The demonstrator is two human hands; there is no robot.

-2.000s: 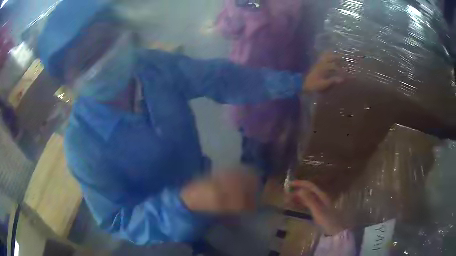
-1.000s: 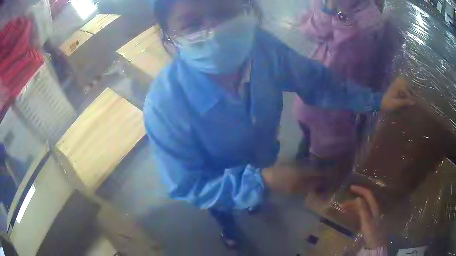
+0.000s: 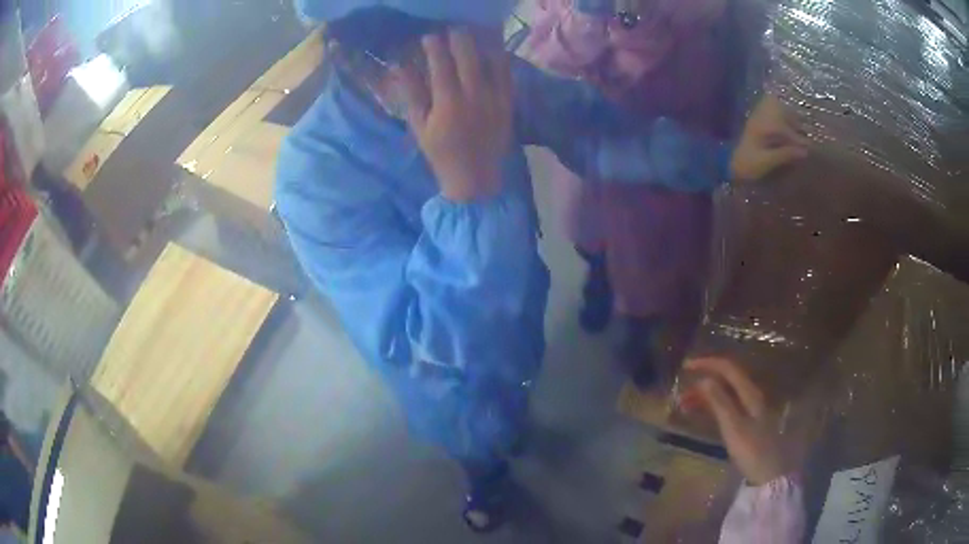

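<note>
A tall stack of brown cartons (image 3: pixel 802 250) in clear, shiny stretch wrap (image 3: pixel 861 90) stands on the right. My right hand (image 3: pixel 744 414), bare with a pink cuff, is at the stack's lower left side. Its fingers are bent and slightly apart, and no held object shows. I cannot tell whether it presses on the film. A white paper label (image 3: pixel 856 502) with handwritten black letters is right of my cuff. My left hand is not in view.
A person in a blue smock (image 3: pixel 414 266) stands ahead, one hand at their face, the other on the stack. A person in pink (image 3: pixel 648 202) is behind. Pale wooden boards (image 3: pixel 183 351) and white slotted crates (image 3: pixel 62 292) are left; a cardboard piece (image 3: pixel 680 494) lies below.
The view has swung right, then partly back left. The person in blue has raised one hand to their face and lowered their head. My right hand stays beside the wrapped stack.
</note>
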